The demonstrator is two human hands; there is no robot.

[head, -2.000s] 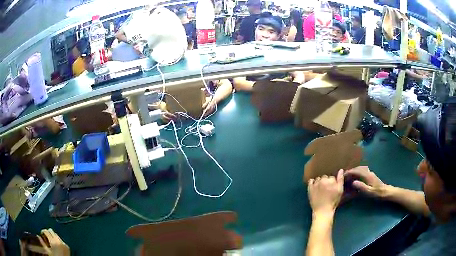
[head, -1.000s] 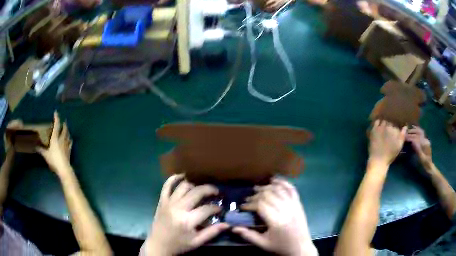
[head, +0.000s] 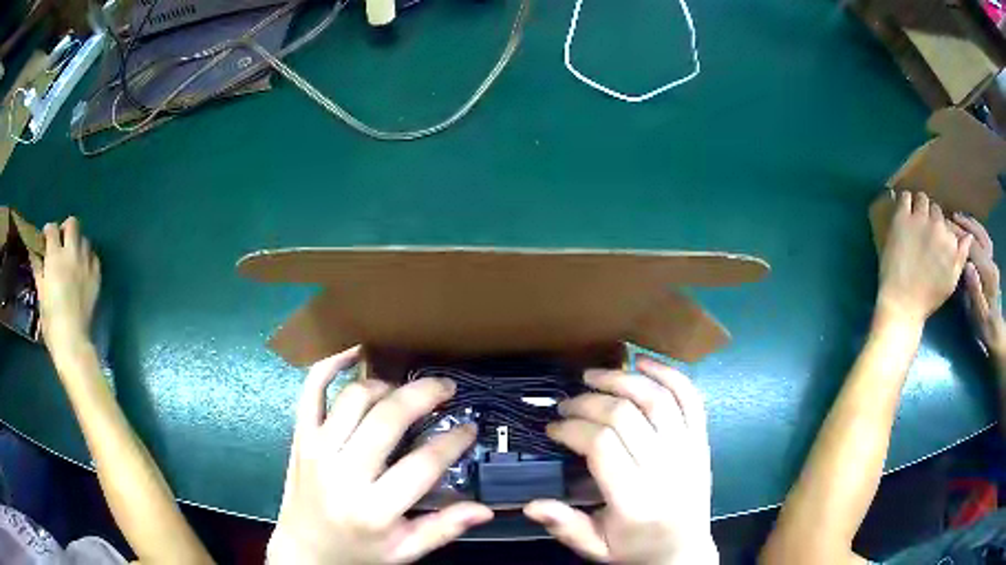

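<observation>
The mailer box (head: 502, 289) stands open in front of me at the table's near edge, its brown lid upright with side ears spread. Inside, a dark power adapter (head: 521, 477) lies at the front with its prongs pointing back. A black cable bundle (head: 496, 384) lies across the back. A shiny clear plastic bag (head: 455, 468) lies at the front left, partly under my fingers. My left hand (head: 381, 464) holds the left side, fingers over the contents. My right hand (head: 634, 464) holds the right side, fingers on the cables. The box floor is hidden.
At far left another person's hand (head: 68, 281) holds a small box. At right another person's hands (head: 921, 259) are at an open carton (head: 954, 171). Cables and a flat grey item (head: 199, 66) lie at back left. A white cord loop (head: 632, 97) lies at back centre.
The view has tilted down to my box. My hands, out of view two seconds ago, are on the box in both later frames. My fingers now lie slightly farther apart over the contents.
</observation>
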